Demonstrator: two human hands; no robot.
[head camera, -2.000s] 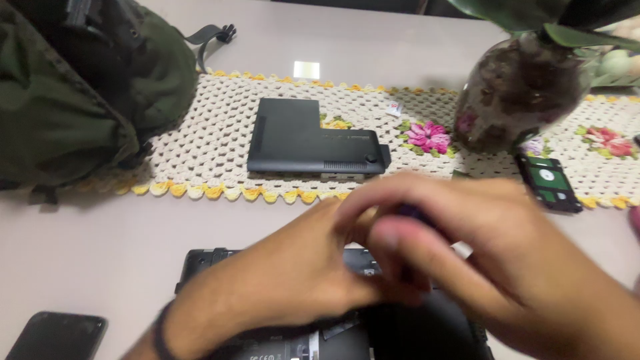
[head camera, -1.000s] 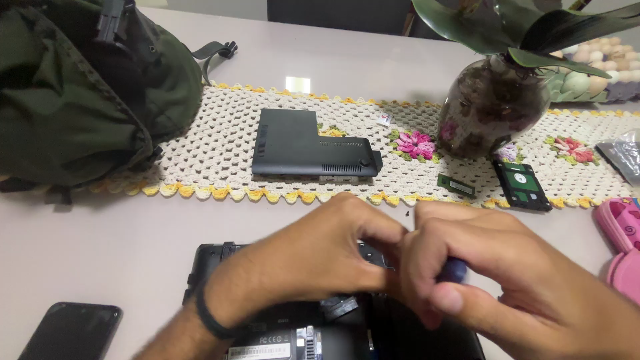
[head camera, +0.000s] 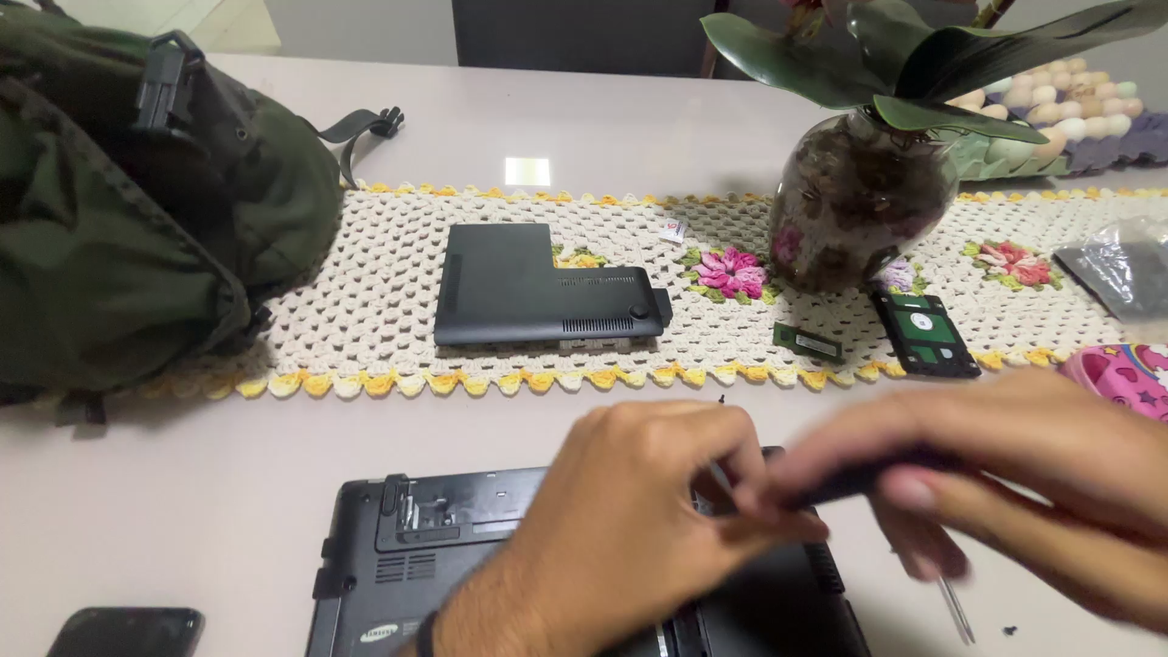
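Observation:
Over the upturned Samsung laptop (head camera: 411, 575), my left hand (head camera: 630, 511) has its fingertips pinched together; anything between them is hidden. My right hand (head camera: 1004, 484), blurred, is beside it with fingers round a slim dark handle (head camera: 862, 479). Below those fingers a thin metal shaft (head camera: 956, 610) shows; whether it belongs to the handle is unclear. A black laptop bottom cover (head camera: 502, 287) lies on the crocheted runner. Right of it are a green memory module (head camera: 808, 343) and a hard drive (head camera: 923, 333) with its circuit board up. A small screw (head camera: 1009, 630) lies at lower right.
A dark green backpack (head camera: 164, 210) stands at left, a phone (head camera: 128, 631) below it. A vase (head camera: 858, 201) with a leafy plant stands on the runner (head camera: 392, 274), egg trays (head camera: 1058, 119) behind. At right are a pink patterned case (head camera: 1127, 376) and a plastic bag (head camera: 1127, 265).
My right hand has moved to the right, away from over my left hand, uncovering more of the dark handle. The metal shaft now shows below its fingers.

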